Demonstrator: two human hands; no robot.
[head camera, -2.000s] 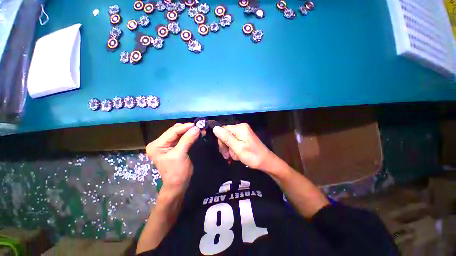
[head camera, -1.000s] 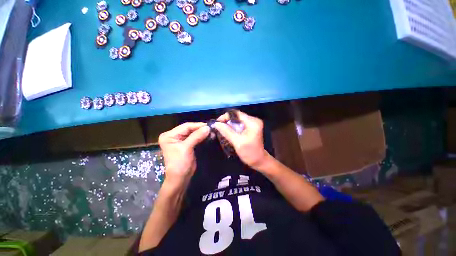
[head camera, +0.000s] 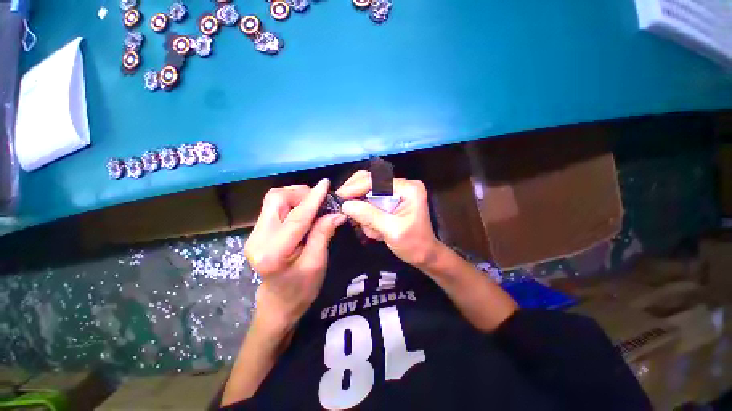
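Note:
My left hand pinches a small dark ribbed component between thumb and fingers, in front of my shirt just off the bench edge. My right hand touches the component with its fingertips from the right. A tool with a flat black end and a whitish section sticks up from my right fist. A row of small silver toothed discs lies on the bench near its front edge, left of my hands. Loose pieces, some with copper rings, lie scattered farther back.
A folded white sheet lies at the left of the blue-green bench top. A white slotted tray is at the far right. A cardboard box stands below the bench. White bits litter the floor.
The view has shifted, so bench things appear farther left and higher. My left fingers have closed more around the component. The black-ended tool now stands upright and clearer in my right hand.

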